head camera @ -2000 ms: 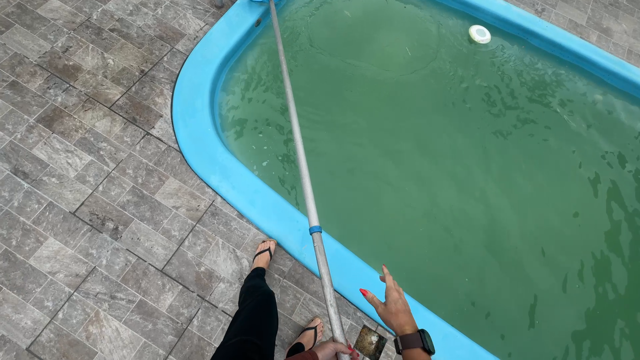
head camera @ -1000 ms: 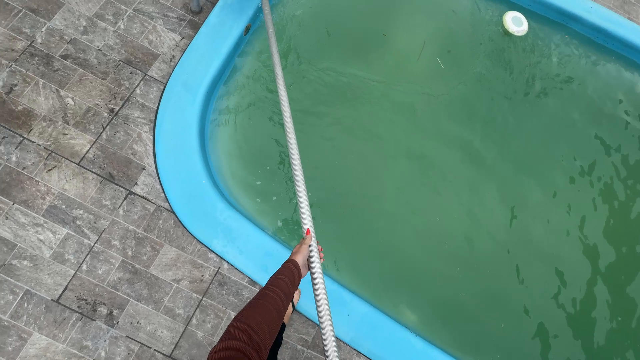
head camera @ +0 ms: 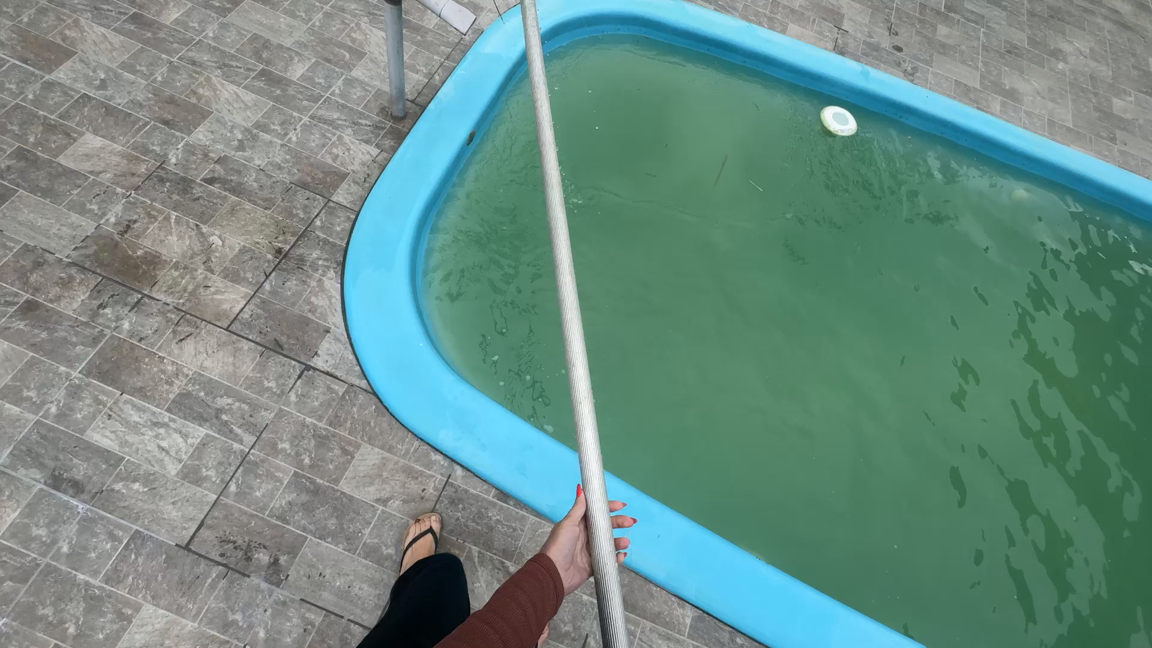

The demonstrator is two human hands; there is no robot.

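Note:
A long ribbed metal pole (head camera: 571, 297) runs from the bottom edge up past the top edge, over the green water (head camera: 765, 315) of the pool. My left hand (head camera: 576, 544), in a brown sleeve, is around the pole near the pool's blue rim (head camera: 666, 531), thumb on one side and fingertips with red nails on the other. My right hand cannot be made out; only a sliver of skin shows below the left forearm. The pole's far end is out of view.
A round white float (head camera: 838, 121) sits on the water near the far rim. A grey metal post (head camera: 396, 58) stands on the stone tiles (head camera: 162, 378) beyond the pool's left corner. My foot in a flip-flop (head camera: 420, 540) is beside the blue rim.
Two seconds ago one hand with a dark watch was open beside the pole; it is now out of sight. The left hand has gone from low on the pole to a higher hold.

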